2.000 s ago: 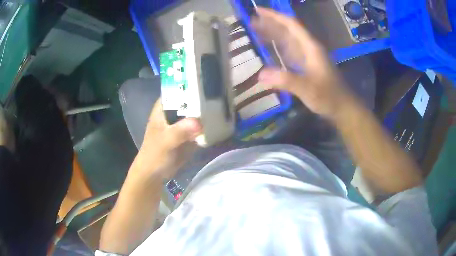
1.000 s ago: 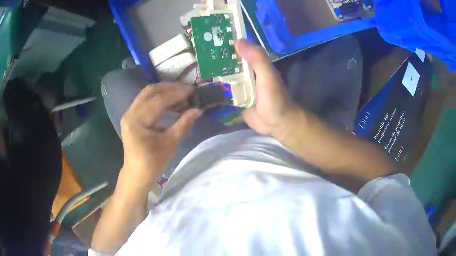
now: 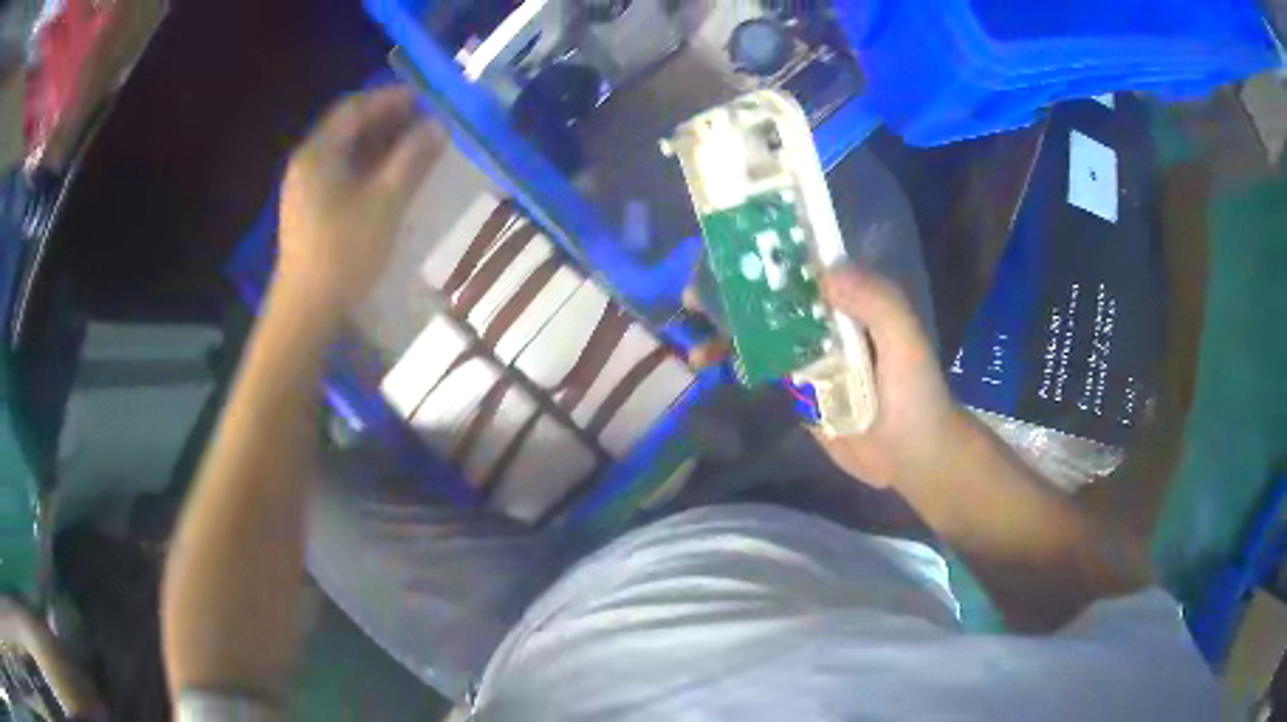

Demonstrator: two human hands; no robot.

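My right hand (image 3: 896, 374) grips a cream housing half (image 3: 836, 247) by its lower end, at the right of centre. A green circuit board (image 3: 769, 289) with white spots lies along the housing's open side. Thin red and blue wires show near its lower end. My left hand (image 3: 353, 184) is raised at the upper left, away from the housing, blurred; its fingers are bent, and whether it holds anything cannot be told.
A shallow blue bin (image 3: 586, 522) holds rows of closed cream units (image 3: 529, 313) with brown bands. A deep blue bin (image 3: 621, 268) behind holds open housings (image 3: 762, 47). Blue bins (image 3: 1044, 64) stand upper right, above a dark printed box (image 3: 1059, 310).
My left hand has left the housing and moved up and left; the dark block seen at its fingers no longer shows. The housing is farther right and tilted. The view has shifted, showing more closed units.
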